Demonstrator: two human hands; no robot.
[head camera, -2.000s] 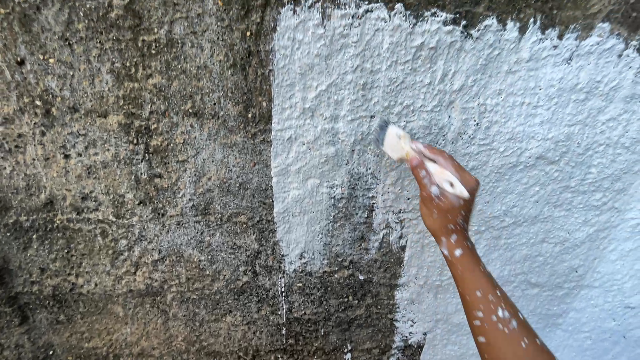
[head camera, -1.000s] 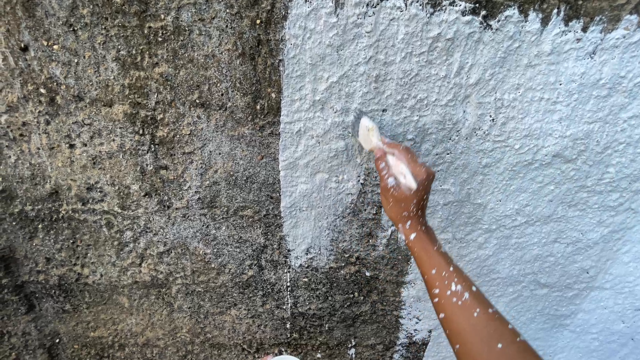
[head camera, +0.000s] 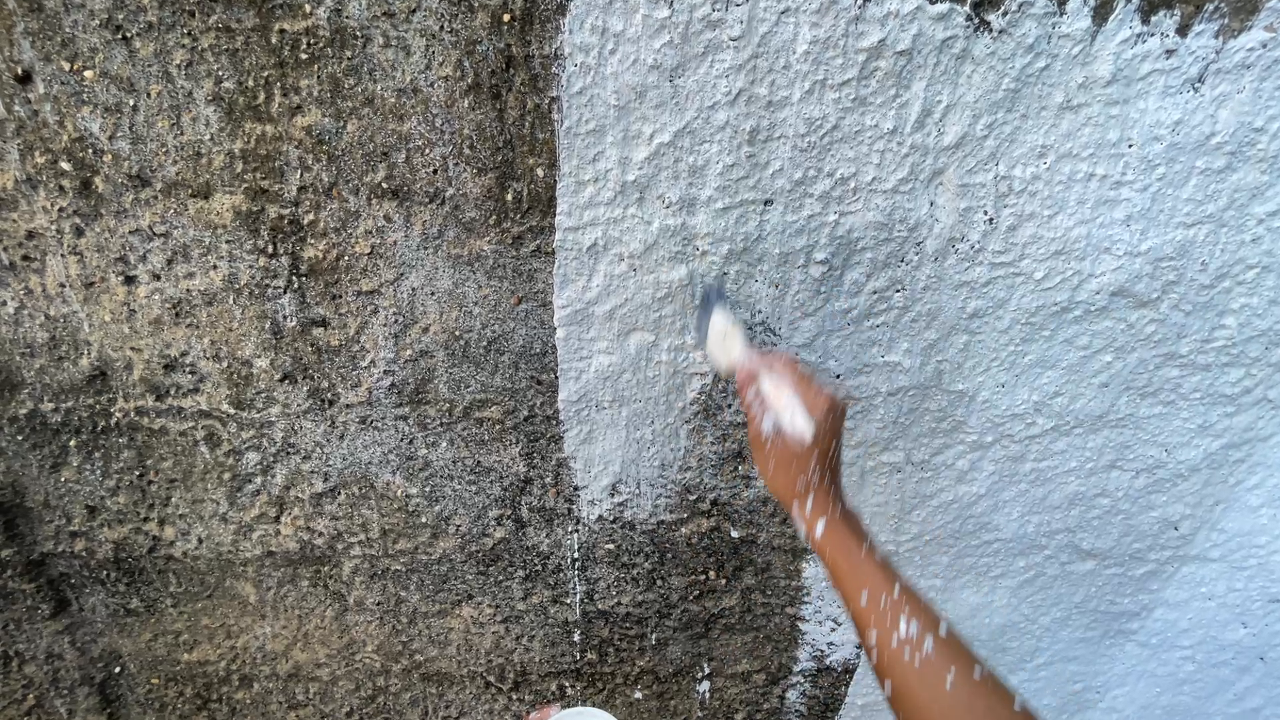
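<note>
Paint-speckled and blurred by motion, my right hand (head camera: 795, 425) grips a paintbrush (head camera: 727, 340) with a white handle. The brush's dark bristles touch the white-painted part of a rough wall (head camera: 1000, 330), just above a dark unpainted patch (head camera: 700, 570). At the bottom edge, the fingertips of my left hand (head camera: 543, 712) show beside the rim of a white container (head camera: 583, 713); the rest of both is out of view.
Bare, rough, stained wall (head camera: 270, 330) fills the left side, meeting the paint along a nearly vertical edge. Thin white drips run down below the painted strip. A dark unpainted band (head camera: 1190, 15) shows at the top right.
The brush in my right hand has moved over the wall, and white paint now covers the upper part of the dark patch. The container's rim, absent two seconds ago, shows at the bottom.
</note>
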